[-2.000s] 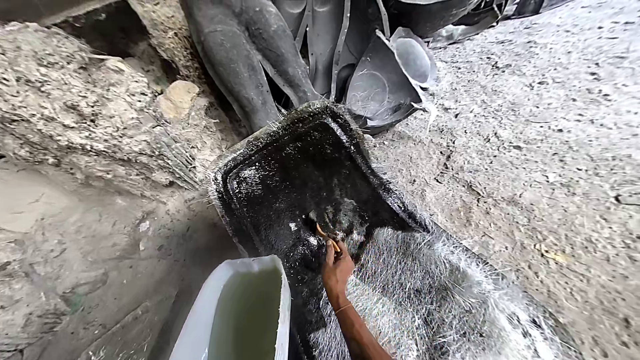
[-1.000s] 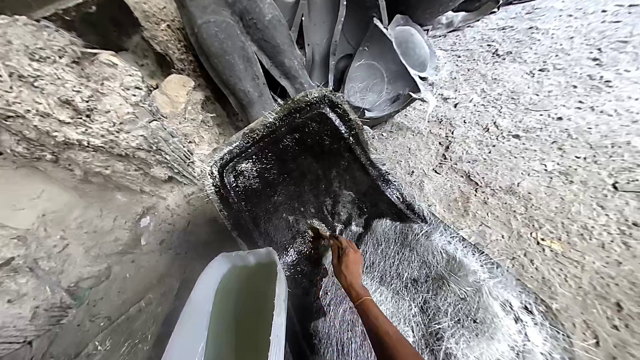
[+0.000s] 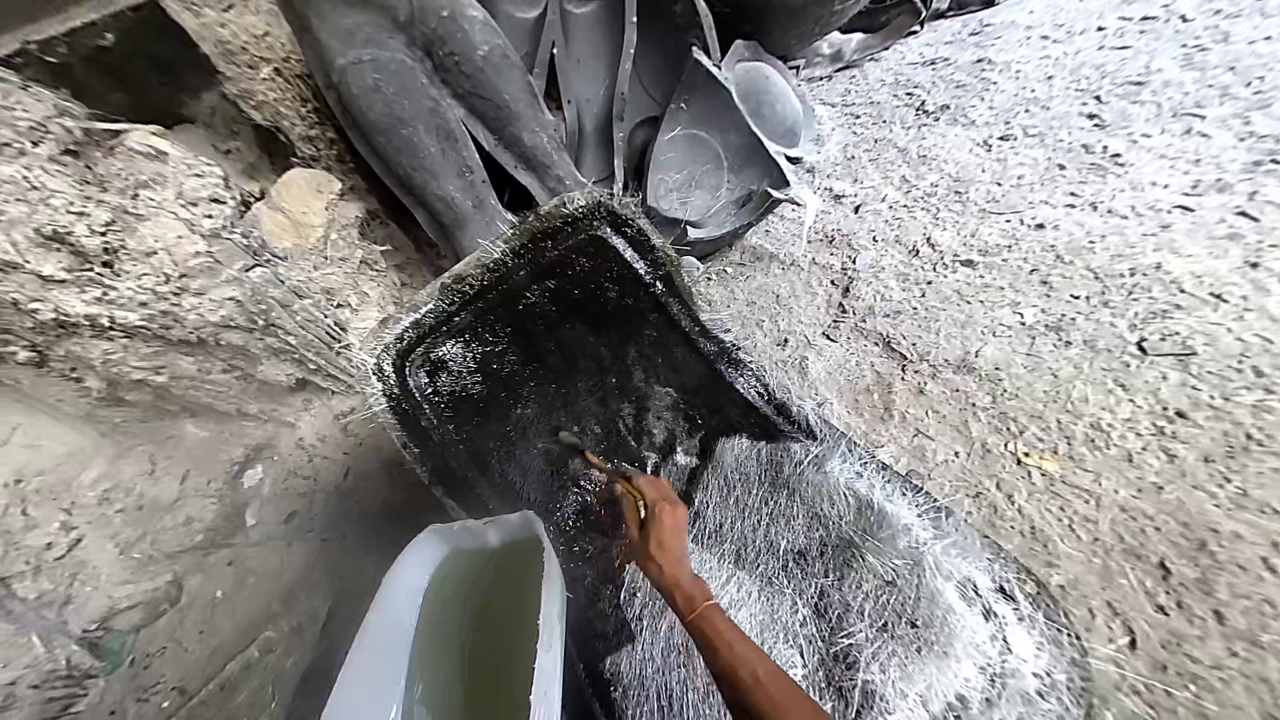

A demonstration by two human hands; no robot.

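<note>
My right hand (image 3: 655, 520) grips the handle of a small brush (image 3: 600, 462), its head resting on the wet black surface of a mould (image 3: 560, 340) with a raised rim. Dry, pale glass-fibre matting (image 3: 800, 560) covers the nearer part of the mould, beside my wrist. A cut-open white plastic container (image 3: 390, 610), holding greenish liquid (image 3: 475, 630), stands at the lower middle, left of my hand. My left hand does not show; whether it holds the container is hidden.
Grey leg-shaped forms (image 3: 430, 110) and hollow shell moulds (image 3: 700, 160) lie beyond the black mould. A rough earthen bank (image 3: 150, 240) with a pale stone (image 3: 298, 207) rises at left. Dusty ground (image 3: 1050, 250) spreads on the right, with a yellowish scrap (image 3: 1033, 458) on it.
My right hand has shifted slightly over the lower part of the black surface, with the brush still in it. The brush head now points up and left.
</note>
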